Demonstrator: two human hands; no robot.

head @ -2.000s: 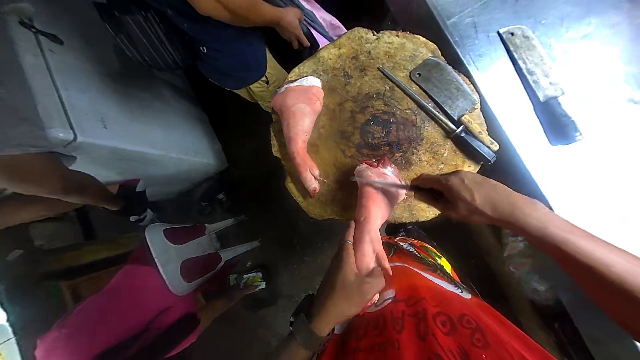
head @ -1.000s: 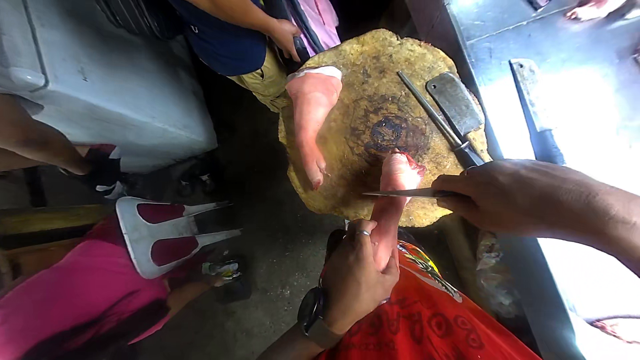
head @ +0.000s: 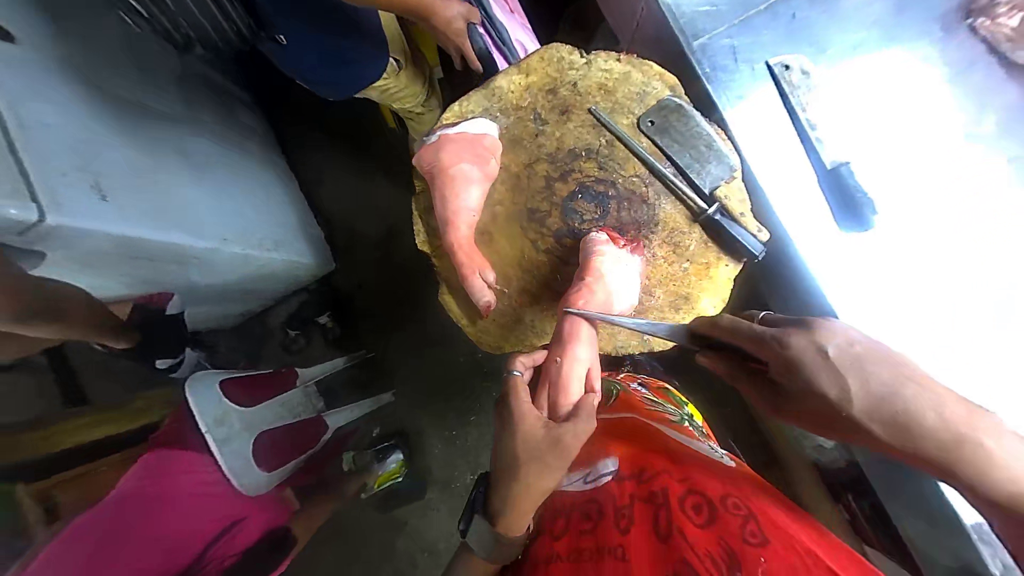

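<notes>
My left hand [head: 540, 440], with a ring and a wristwatch, grips the foot end of a pig's trotter [head: 596, 288]. The cut, red upper end of that trotter rests on a round wooden chopping block [head: 544, 104]. In my right hand [head: 800, 368] is a knife [head: 632, 323], its blade lying across the trotter's narrow part. A second pig's trotter [head: 464, 200] lies at the block's left side, toes toward me. On the right of the block, a sharpening steel [head: 656, 166] lies against a cleaver [head: 690, 144].
Right of the block runs a shiny metal table [head: 920, 264] holding another cleaver [head: 800, 104] and some meat at its far corner. A person's hand [head: 452, 28] is beyond the block. At left are a large white chest [head: 144, 184], a plastic chair [head: 256, 424] and a person in pink.
The knife blade and the held trotter have shifted relative to each other; the blade was nearer the cut end two seconds ago. Both hands keep their hold. The other trotter has stayed on the block.
</notes>
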